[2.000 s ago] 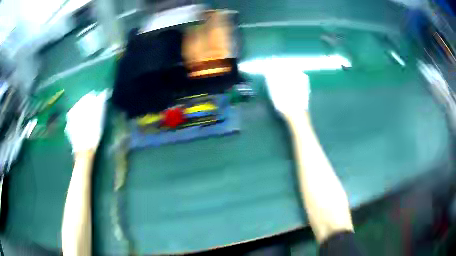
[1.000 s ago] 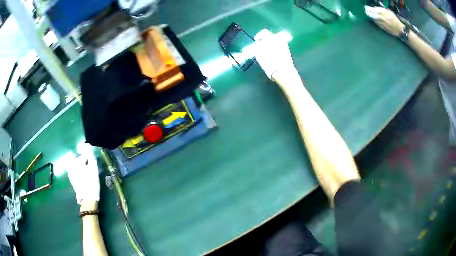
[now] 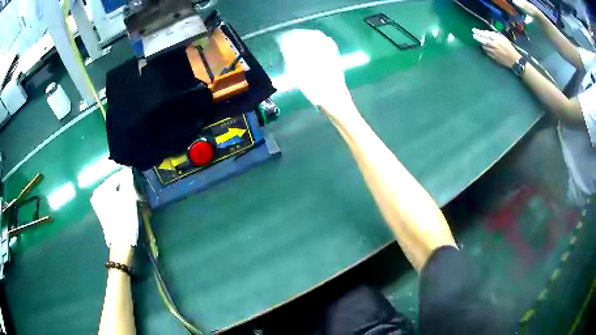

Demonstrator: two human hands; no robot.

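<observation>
The bench press has a silver head at the upper left over an orange-copper fixture. Black cloth drapes beside the fixture. The blue-grey base carries a red knob between yellow arrows. My right hand, in a white glove, is over the green surface right of the fixture, back up; its fingertips and anything under them are hidden. My left hand, in a white glove, is at the base's left side with curled fingers; no held object shows.
A black phone frame lies at the upper right of the green surface. Another thin frame is by copper-brown rods at far left. A hose runs down from the base. Another person's arms are at right.
The view has shifted. My right hand has moved left, closer to the fixture. The phone frame that lay beside it is no longer visible. My left hand remains near the base's left side.
</observation>
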